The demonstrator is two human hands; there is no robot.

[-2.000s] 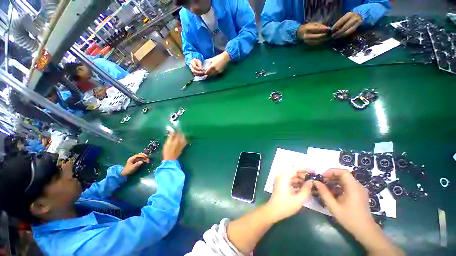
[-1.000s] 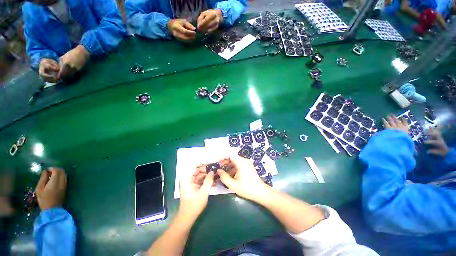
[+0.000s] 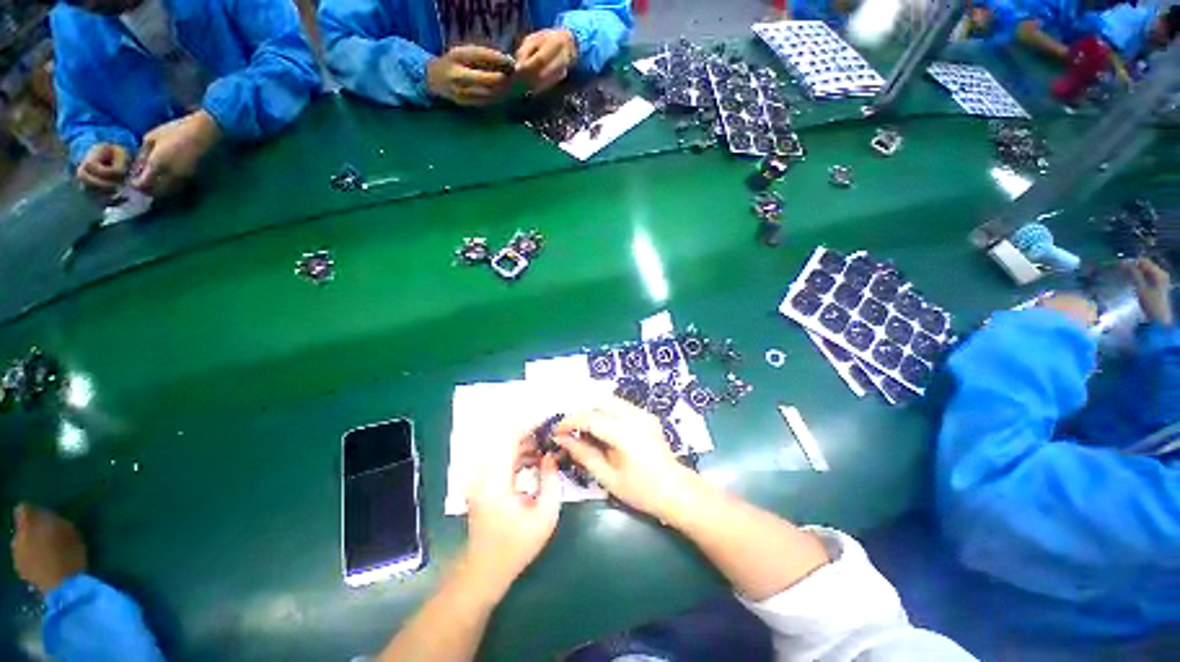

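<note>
My left hand (image 3: 513, 507) and my right hand (image 3: 624, 453) are bare and close together over the white work sheet (image 3: 485, 411). Their fingertips hold a small black module (image 3: 551, 432) between them. My fingers partly hide it, and its details are too small to tell. Black rounded-square modules with pale rings (image 3: 634, 362) lie at the right of the sheet, some under my right hand. Small loose dark parts (image 3: 727, 387) lie beside them.
A smartphone (image 3: 382, 502) lies left of the sheet. Right are a white strip (image 3: 802, 437), a small ring (image 3: 775, 357) and sheets of black squares (image 3: 870, 314). Small assemblies (image 3: 315, 266) and a square frame (image 3: 510, 264) lie on the green belt. People in blue smocks sit across and at both sides.
The view has swung right and down from two seconds ago, then shifted slightly. My fingers have changed their hold on the module, which now appears more tilted. Assemblies on the belt sit further left in view.
</note>
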